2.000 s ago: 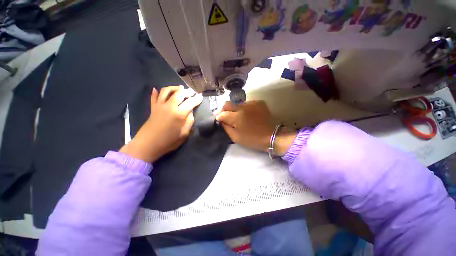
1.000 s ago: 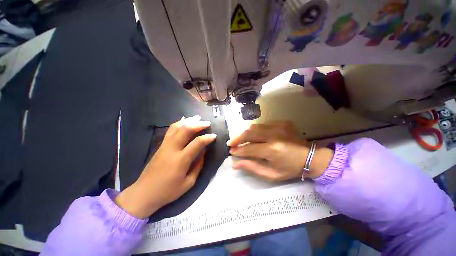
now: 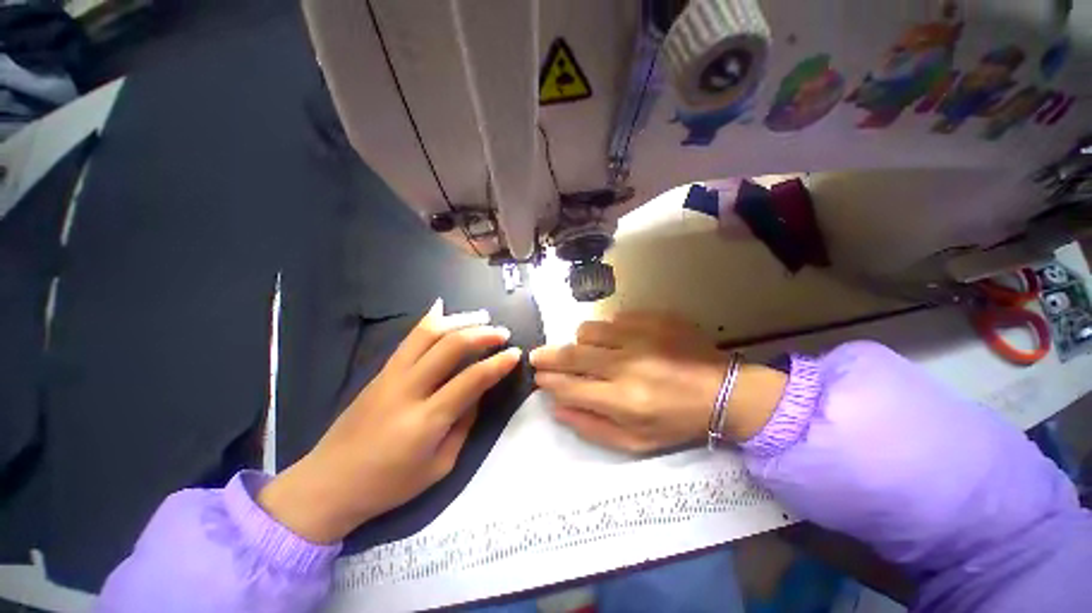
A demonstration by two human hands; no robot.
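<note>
A dark cloth panel (image 3: 204, 240) lies flat to the left of the needle and reaches under the presser foot (image 3: 515, 278) of the white sewing machine (image 3: 419, 108). My left hand (image 3: 401, 419) lies on the cloth just in front of the foot, fingers spread. My right hand (image 3: 629, 381) is at the cloth's right edge, its fingertips touching or very near the edge and close to my left fingertips. Whether the right fingers pinch the edge cannot be told. The needle is lost in the bright lamp light.
Dark and maroon scraps (image 3: 778, 222) lie under the machine arm. Red-orange scissors (image 3: 1015, 333) and a tray of bobbins (image 3: 1061, 299) are at the right. A printed ruler scale (image 3: 539, 523) runs along the table's front edge. Grey and dark garments (image 3: 36, 72) lie at the far left.
Two seconds ago the fingers held a folded bit of cloth at the foot. Both hands have since moved nearer to me, and the cloth lies flatter. In the last second they have barely moved.
</note>
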